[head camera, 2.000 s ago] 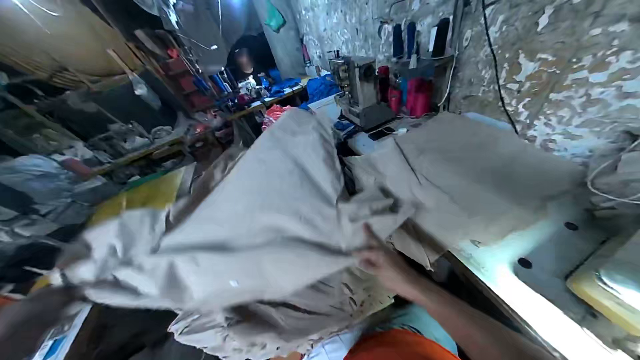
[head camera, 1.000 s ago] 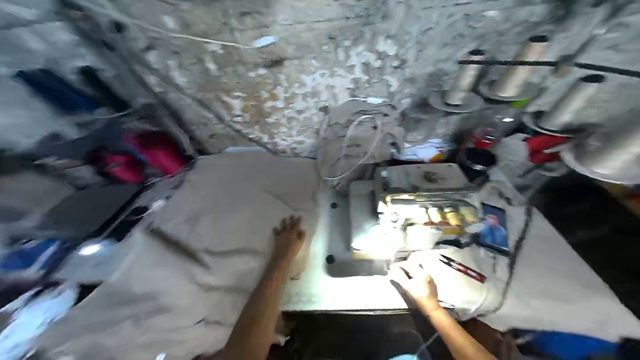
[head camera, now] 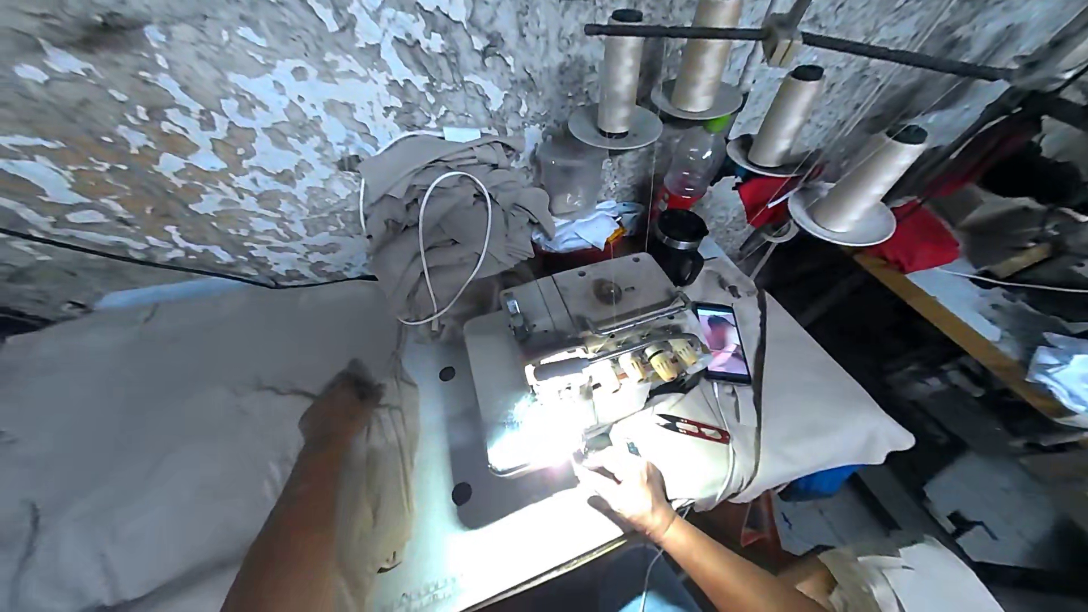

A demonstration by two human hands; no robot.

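Note:
A large beige cloth [head camera: 170,399] covers the left part of the sewing table [head camera: 425,544]. My left hand [head camera: 344,404] rests on its right part, fingertips dark and blurred; whether they grip the cloth cannot be told. An overlock sewing machine [head camera: 595,297] stands at the centre, its lamp glaring over the needle area. My right hand [head camera: 629,489] is at the machine's front right corner, in the bright light, beside a cloth-wrapped pad. Red thread snips [head camera: 695,427] lie on that pad. A lit phone [head camera: 722,342] leans just right of the machine.
Several thread cones [head camera: 869,183] stand on a rack at the back right. A black mug [head camera: 680,242], a plastic bottle [head camera: 693,161] and bunched beige cloth [head camera: 450,212] sit behind the machine. A white cable loops over the bunched cloth. More beige cloth [head camera: 816,399] hangs over the right edge.
Two seconds ago the large cloth was held up and spread before me; now it lies on the table left of the machine. The view has swung right to the overlock machine.

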